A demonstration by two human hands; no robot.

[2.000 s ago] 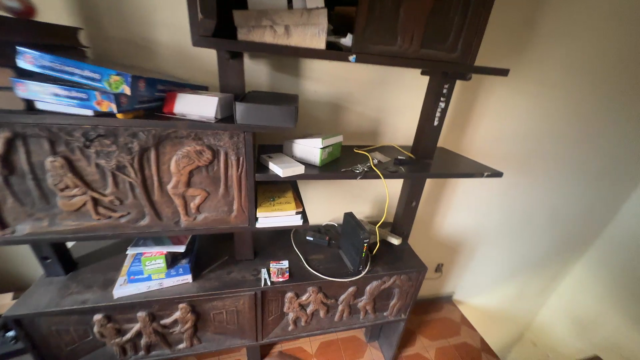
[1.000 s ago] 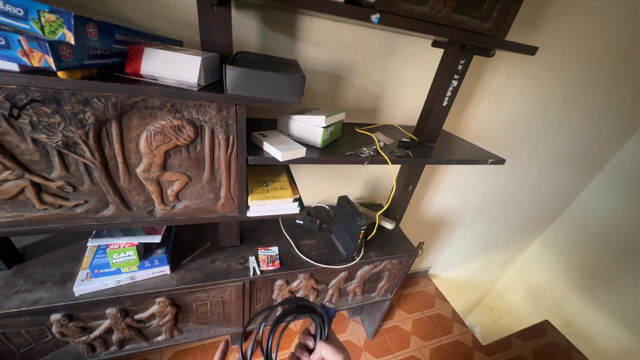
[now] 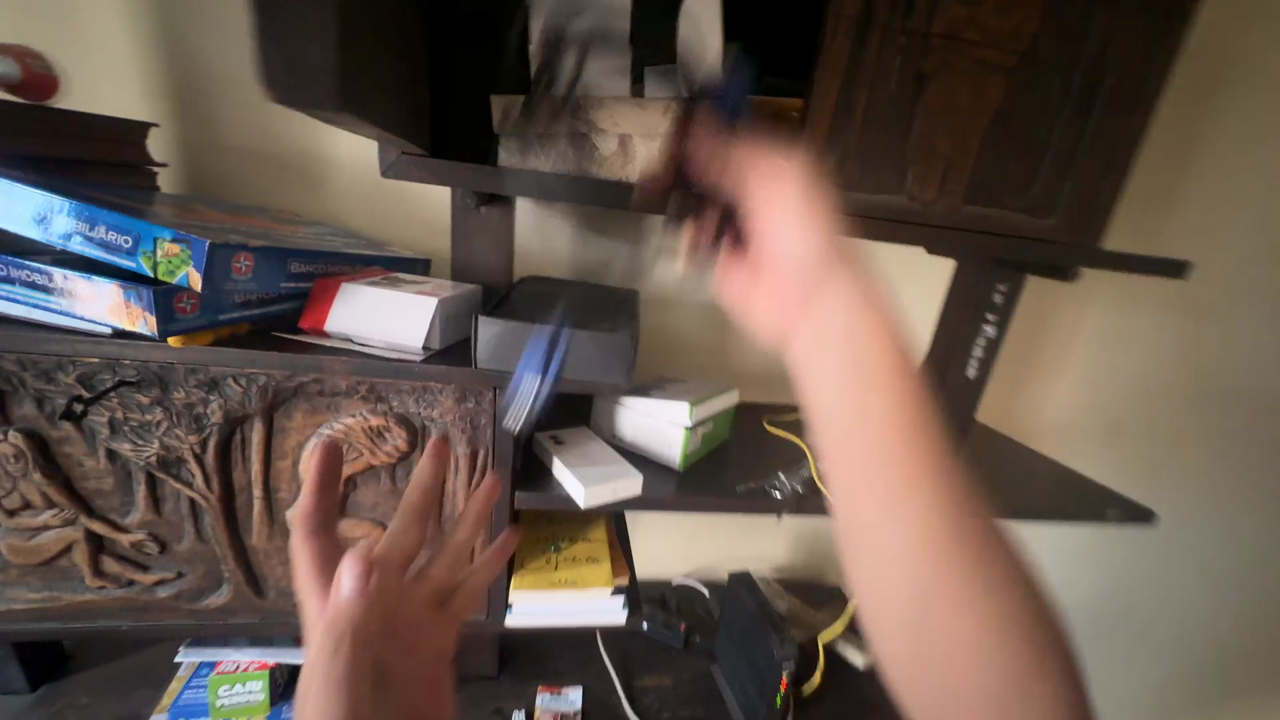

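My right hand (image 3: 765, 225) is raised in front of the upper cabinet, strongly blurred, closed around what looks like the coiled black cable (image 3: 690, 180). A blurred blue piece (image 3: 735, 90) shows above the fingers. Another blurred blue piece, possibly a plug end (image 3: 538, 370), is in front of the black box; whether it joins the cable cannot be told. My left hand (image 3: 390, 560) is lower left, empty with fingers spread, in front of the carved wooden panel (image 3: 230, 480). The upper cabinet's open compartment holds a pale, worn box (image 3: 590, 135) and white items behind the blur.
Blue board game boxes (image 3: 190, 270), a red and white box (image 3: 395, 310) and a black box (image 3: 570, 330) line the left shelf. The middle shelf (image 3: 1040, 480) bears white and green boxes (image 3: 665, 420). Below are books (image 3: 565, 570), a black router-like device (image 3: 750, 650) and a yellow cable (image 3: 830, 640).
The coiled black cable, low in view a second ago, now appears raised in my right hand to the upper cabinet. My left hand has come up into view with its fingers spread. The view has tilted upward.
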